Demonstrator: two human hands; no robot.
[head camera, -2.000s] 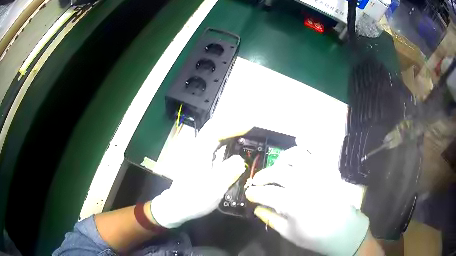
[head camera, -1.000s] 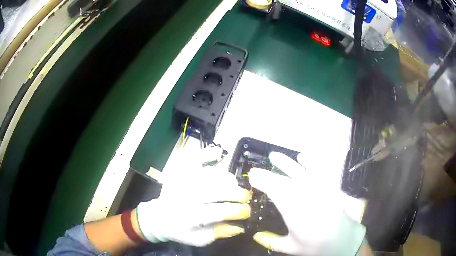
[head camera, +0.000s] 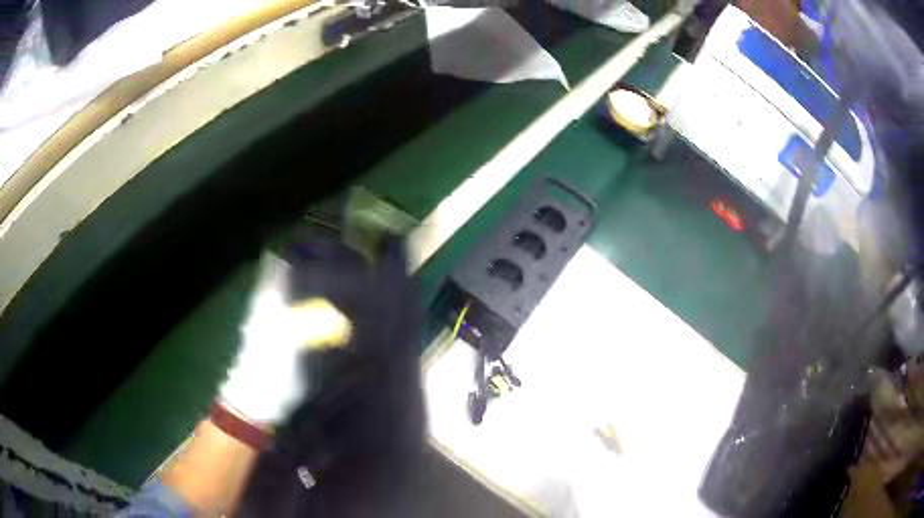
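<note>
My left hand, in a white glove with a yellowish thumb, grips a large dark blurred thing, likely the black housing, over the belt at left. Its inside cannot be made out. A blurred greenish piece shows at its top edge. The black socket block lies with three round sockets up, at the sheet's upper left. Yellow and dark leads trail from its near end onto the sheet. A small yellowish spot on the glaring sheet may be a fingertip of my right hand; I cannot tell.
The white sheet covers the bench. A pale rail divides bench and dark green belt. Crumpled film lies on the belt. A white box, round yellowish dish and red piece are beyond. A dark mass stands right.
The view has swung left. My left hand has moved from the sheet to over the belt with the dark thing. The housing is gone from the sheet; my right hand no longer shows clearly.
</note>
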